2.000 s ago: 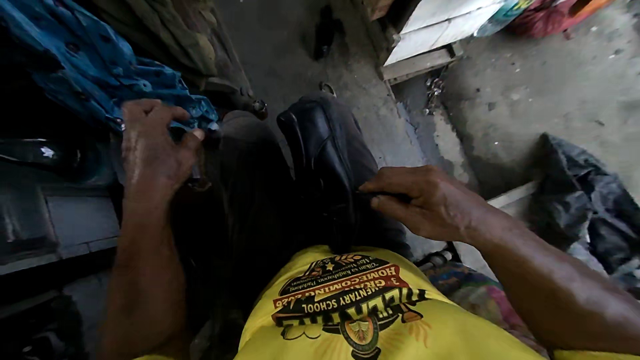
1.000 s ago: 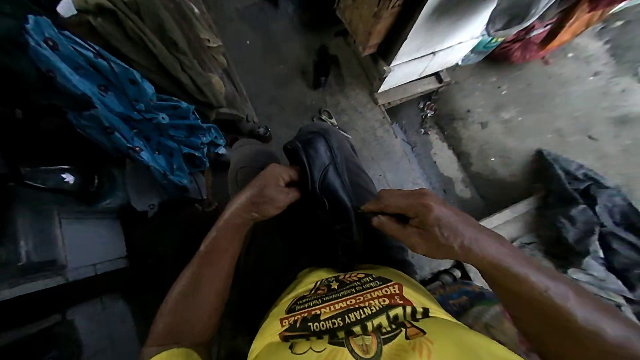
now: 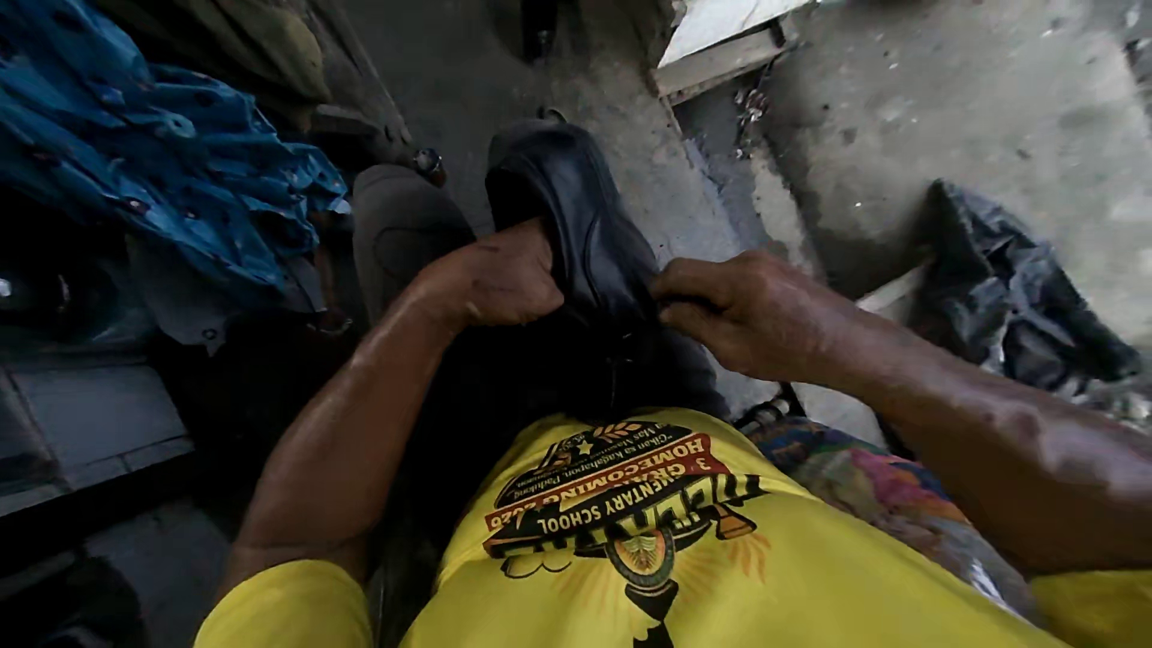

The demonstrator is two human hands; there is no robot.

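Observation:
A black leather shoe (image 3: pixel 598 238) lies across my thigh, its opening on the left side. My left hand (image 3: pixel 504 274) is at that opening, with the fingers hidden inside or behind the shoe's edge. Against the shoe's right side, my right hand (image 3: pixel 738 310) has its thumb and forefinger pinched together; whether something thin is between them cannot be made out. Dark trousers (image 3: pixel 405 225) cover my knees, and below the shoe is my yellow printed shirt (image 3: pixel 720 558).
Blue patterned cloth (image 3: pixel 180 171) hangs at the left above pale tiled blocks (image 3: pixel 99 423). A crumpled black sheet (image 3: pixel 1008 288) lies on the concrete floor at the right. Colourful fabric (image 3: pixel 882 486) is beside my right hip. A white-sided wooden box (image 3: pixel 720 63) stands ahead.
My left hand has moved right, from beside the blue cloth to the shoe, and now reaches further into its opening. My right hand stays at the shoe's right side.

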